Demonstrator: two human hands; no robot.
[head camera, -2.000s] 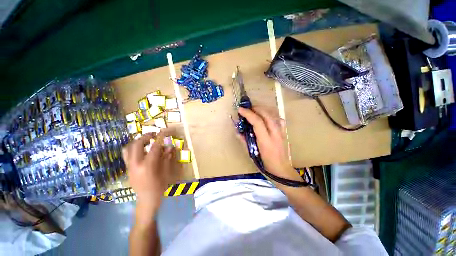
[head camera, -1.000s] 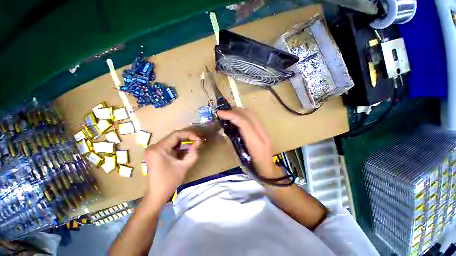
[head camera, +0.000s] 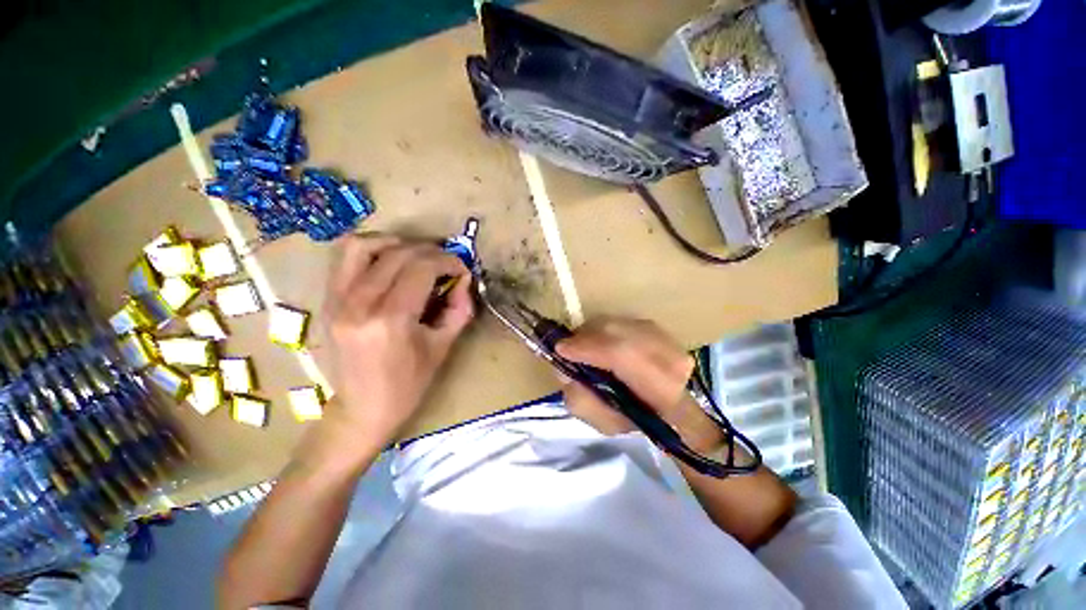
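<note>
My left hand pinches a battery cell, mostly hidden by the fingers, with a yellow edge showing. A small blue circuit board sits just beyond my fingertips. My right hand holds the black soldering iron like a pen; its metal tip reaches toward the blue board. Whether tip and board touch cannot be told. A loose pile of yellow-edged cells lies at the left. A cluster of blue circuit boards lies behind my left hand.
A black fan stands at the back, beside an open waste box of silvery bits. A black unit with a metal bracket is at the far right. Blister trays are at far left; a tray stack stands lower right.
My left hand has moved from the cell pile to mid-board with a cell in its fingers, then closer to the iron tip. The iron now points toward the blue board. The view has shifted.
</note>
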